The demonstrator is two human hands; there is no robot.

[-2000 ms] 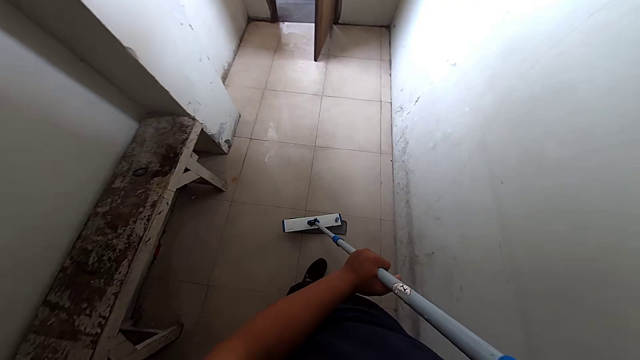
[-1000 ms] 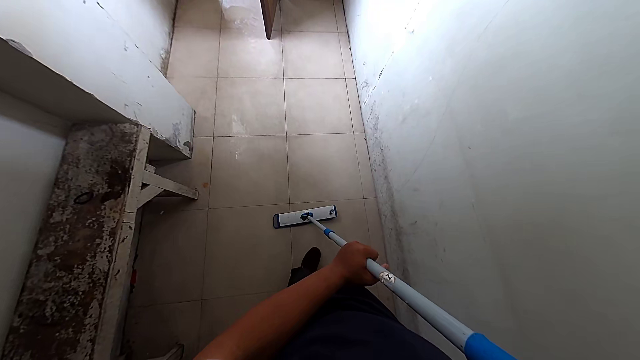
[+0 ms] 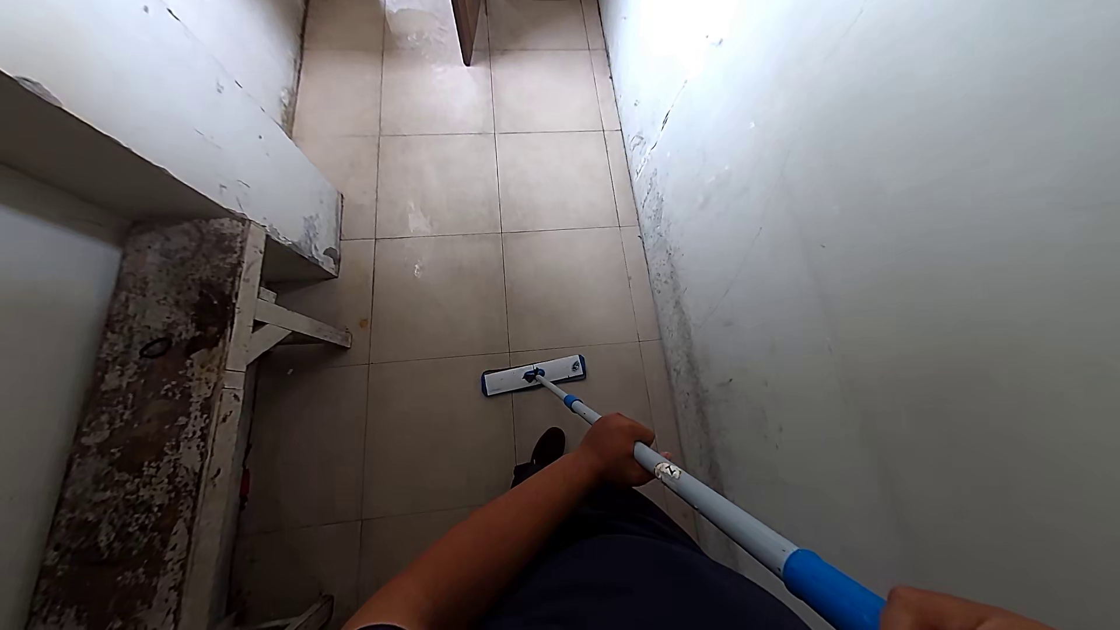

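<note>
A flat mop with a white plate and blue ends lies on the beige tiled floor, slightly tilted across the tiles. Its grey telescopic pole runs toward the lower right. My left hand is wrapped around the pole partway up, just beyond a small worn sticker. At the bottom right edge, my right hand is at the blue grip near the pole's upper end; only part of this hand shows, with its fingers around the grip. One dark shoe shows just below the mop head.
A worn wooden bench with peeling paint stands along the left, its splayed leg reaching onto the floor. A white wall runs close on the right. A wall ledge juts out at left. A brown door's edge shows ahead.
My right hand has come into view at the lower right. The view has tilted down since two seconds ago. My left hand stays closed around the pole.
</note>
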